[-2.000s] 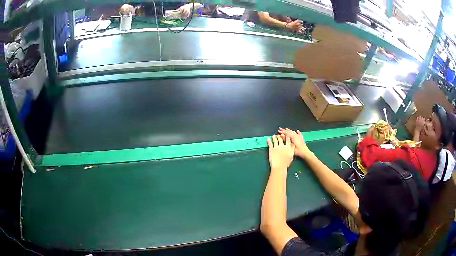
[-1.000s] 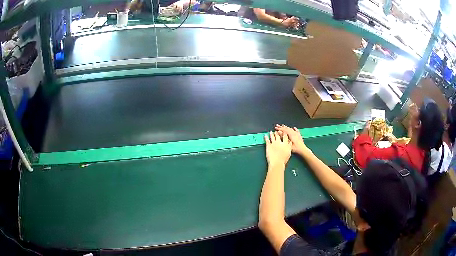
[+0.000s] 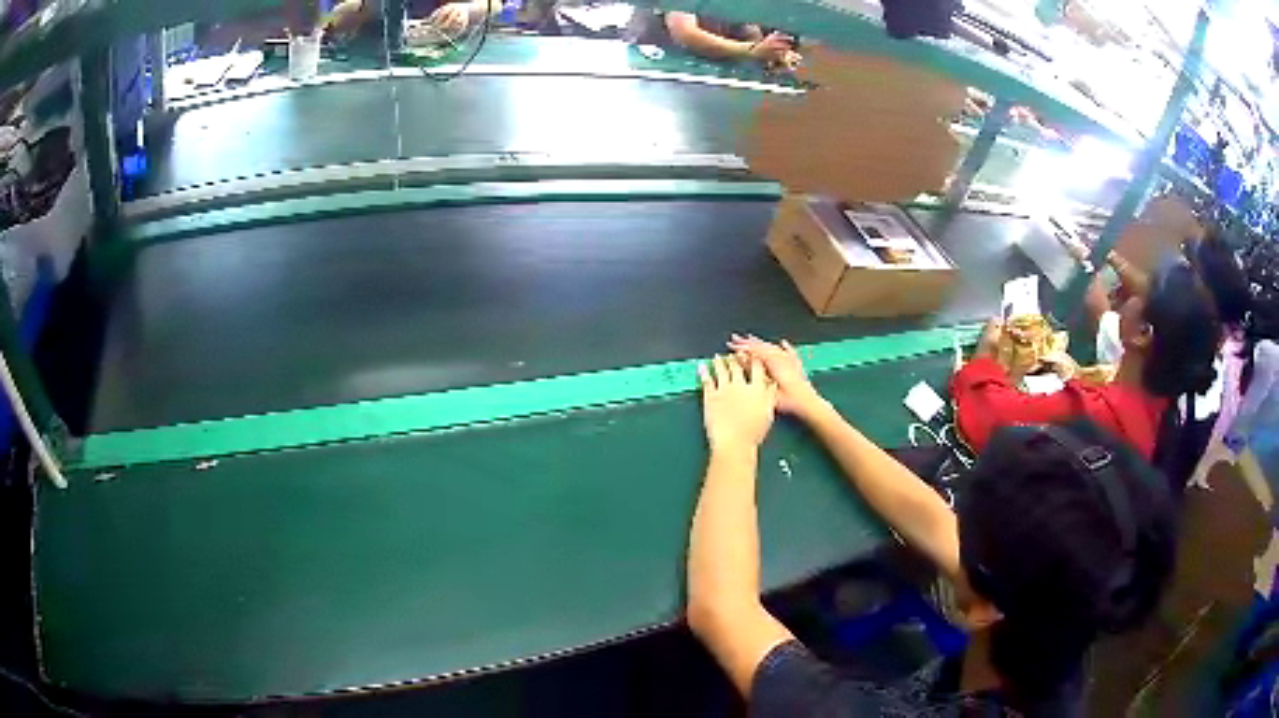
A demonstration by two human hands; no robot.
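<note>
Neither of my hands is in view. The dark green workbench top (image 3: 365, 575) lies nearest in front of me, with a lighter green edge strip (image 3: 421, 418) along its far side. A brown carton (image 3: 881, 290) stands on the dark conveyor belt (image 3: 463, 288) at the right, with black print on its side and a dark and white printed area on top. A large brown shape (image 3: 853, 126), blurred at its edges, shows behind the carton; I cannot tell whether it is a raised flap.
A neighbouring person in a black cap (image 3: 1069, 512) rests both hands (image 3: 750, 386) on the edge strip. Beyond, a person in red sleeves (image 3: 1031, 410) handles a yellowish bundle (image 3: 1034, 345). A white cable lies by them. Green posts and a shelf frame the bench; hands work across the belt.
The whole view has shifted, so the bench, carton and neighbour appear further left. The capped neighbour's hands stay together on the strip. The person in red has turned the head and shifted slightly.
</note>
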